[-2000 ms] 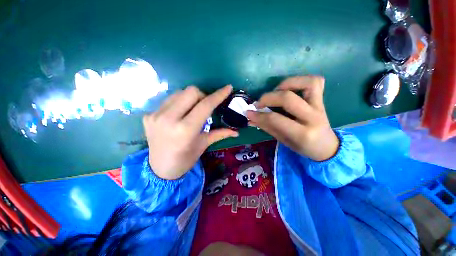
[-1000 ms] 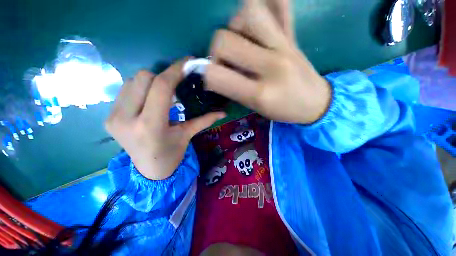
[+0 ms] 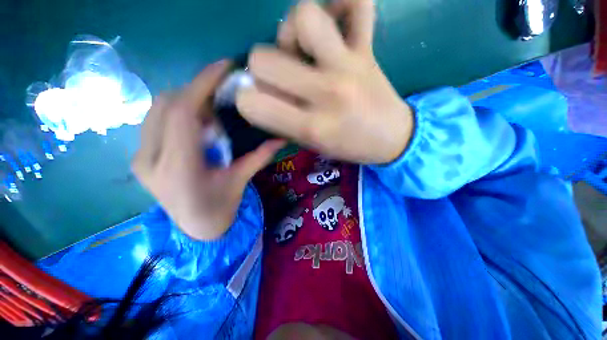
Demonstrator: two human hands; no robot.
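Observation:
My left hand holds the round black unit by its edge between thumb and fingers, near the bench's front edge. Blur and my fingers hide much of the unit. A blue-and-white tab shows inside my left hand. My right hand is over the unit's upper right side, its bent fingers holding a small white wipe against or just over the face; contact cannot be told.
A shiny heap of clear films with blue-and-white tabs lies on the green bench at left. Another black disc lies at upper right. Red racks stand at lower left. A red tray shows at the right edge.
Both hands and the unit have shifted left and up in view. The right hand has moved across the unit with the white wipe. The view has also shifted, and fewer discs show at right.

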